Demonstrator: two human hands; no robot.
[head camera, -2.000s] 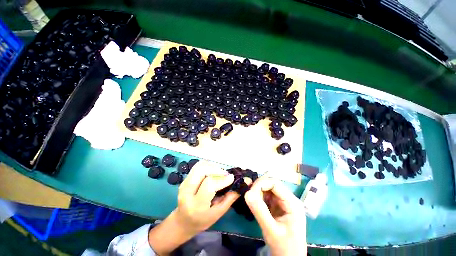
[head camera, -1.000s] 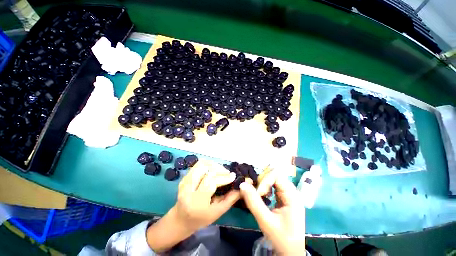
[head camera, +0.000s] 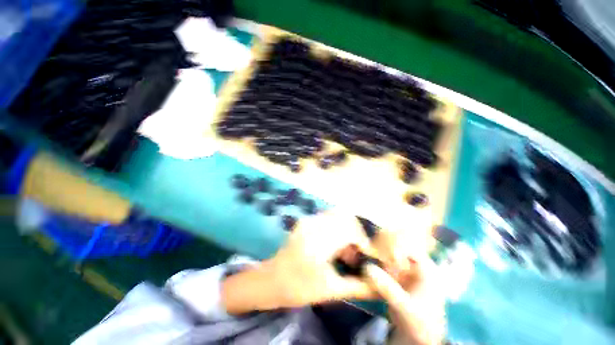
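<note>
The view is strongly blurred. My left hand (head camera: 313, 259) and my right hand (head camera: 404, 286) meet at the bench's near edge. A small black piece (head camera: 352, 261) is held between their fingers; the blur hides whether it is a knob, a disc or both. Part of the dark disc pile (head camera: 367, 227) shows just behind my fingers. Rows of black knobs (head camera: 337, 104) stand on the tan cardboard sheet (head camera: 317, 178). Several loose knobs (head camera: 270, 197) lie on the green bench top left of my hands.
A black tray of knobs (head camera: 88, 74) is at the left, with white tissues (head camera: 182, 121) beside it. A white glue bottle (head camera: 460, 269) and dark strip (head camera: 445, 236) lie right of my right hand. A clear bag with dark discs (head camera: 539, 202) is farther right. Blue crates (head camera: 114, 237) are below left.
The view has tilted and shifted, so the bench contents appear farther right and rotated, with heavy blur. My hands remain together at the near edge.
</note>
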